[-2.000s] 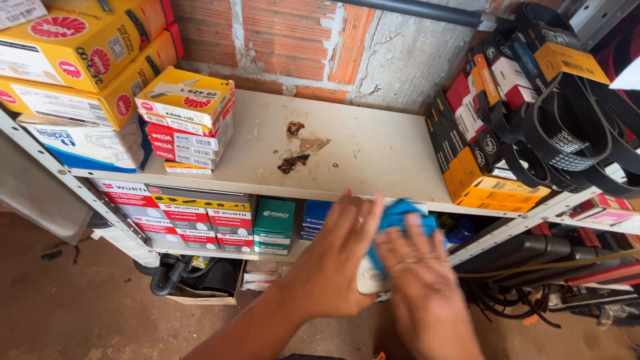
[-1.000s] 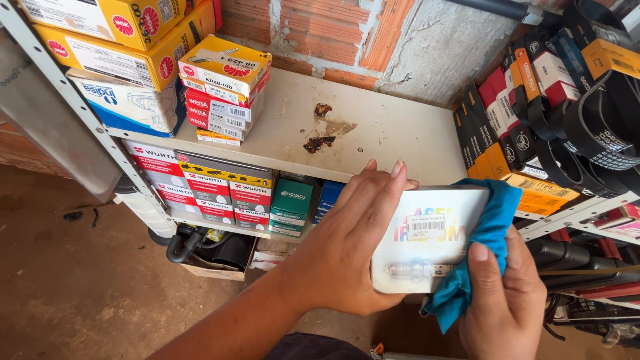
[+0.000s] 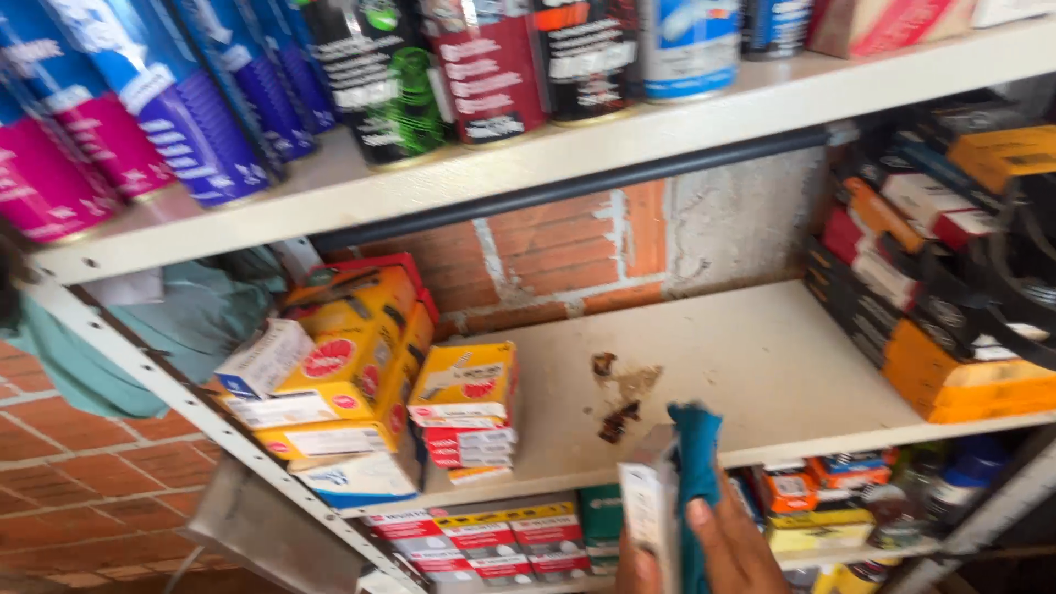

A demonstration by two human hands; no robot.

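At the lower middle, in front of the shelf, I hold a white box upright with its narrow side toward me. My left hand grips it low down, mostly below the frame edge. My right hand presses a teal cloth against the box's right side. Behind them, the white metal shelf carries a dark brown stain with a paler smear. Left of the stain stands a small stack of yellow and red boxes.
Spray cans line the upper shelf. Larger yellow boxes stand at the left, with black belts over parts boxes at the right. Red and white boxes fill the lower shelf. A perforated upright edges the left.
The view has risen and now takes in the upper shelf. The box, which showed its broad printed face one second ago, is turned edge-on, with the cloth flat along its right side.
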